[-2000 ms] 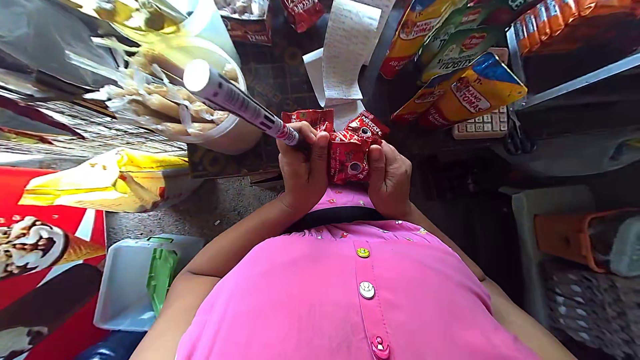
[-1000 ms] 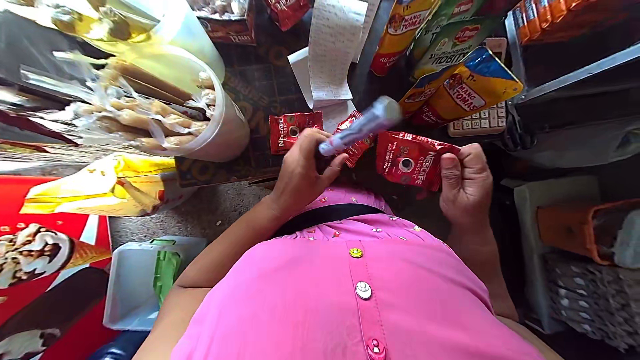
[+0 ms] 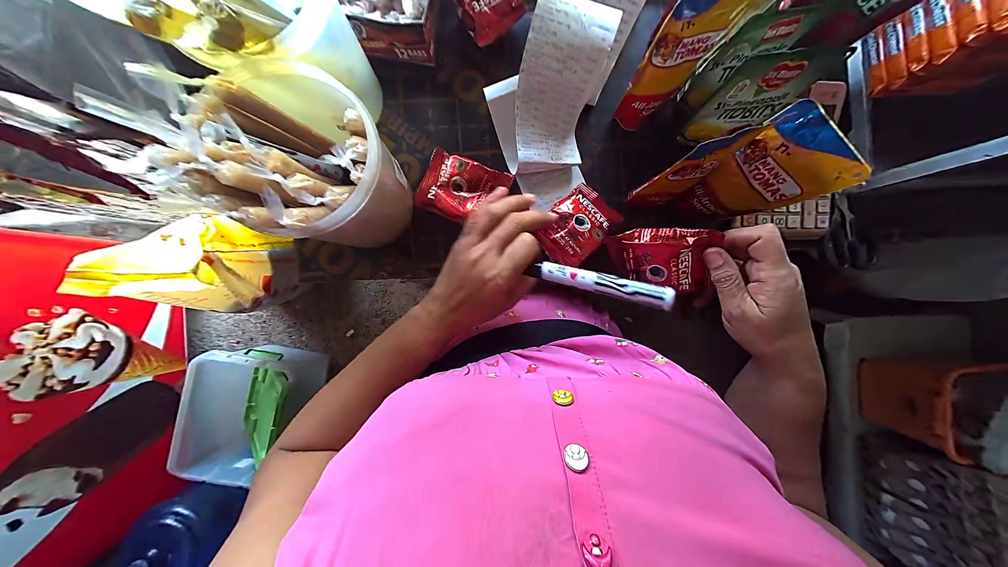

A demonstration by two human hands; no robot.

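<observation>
My right hand [image 3: 760, 287] pinches a red Nescafe Classic sachet [image 3: 665, 258] between thumb and fingers at its right end. My left hand [image 3: 496, 256] holds a white marker pen [image 3: 606, 283] that points out to the right, its near end hidden by the hand. The fingertips of that hand lie over the left edge of a second Nescafe sachet [image 3: 581, 224], in the middle of the dark counter. Another red Nescafe sachet [image 3: 459, 186] lies behind the left fingers. Long paper slips with handwriting [image 3: 561, 87] extend away behind the sachets.
Plastic tubs, one with wrapped brown sweets [image 3: 378, 197], stand at the left beside a yellow packet [image 3: 181, 264]. Sauce pouches [image 3: 764, 169], a calculator [image 3: 787, 216] and dark scissors [image 3: 850, 236] are at the right. Below left sits a white bin [image 3: 209, 417]; an orange container [image 3: 906, 402] is lower right.
The sachets were bunched between both hands two seconds ago; now they are spread apart, one in my right hand. The pen has swung from pointing up left to pointing right.
</observation>
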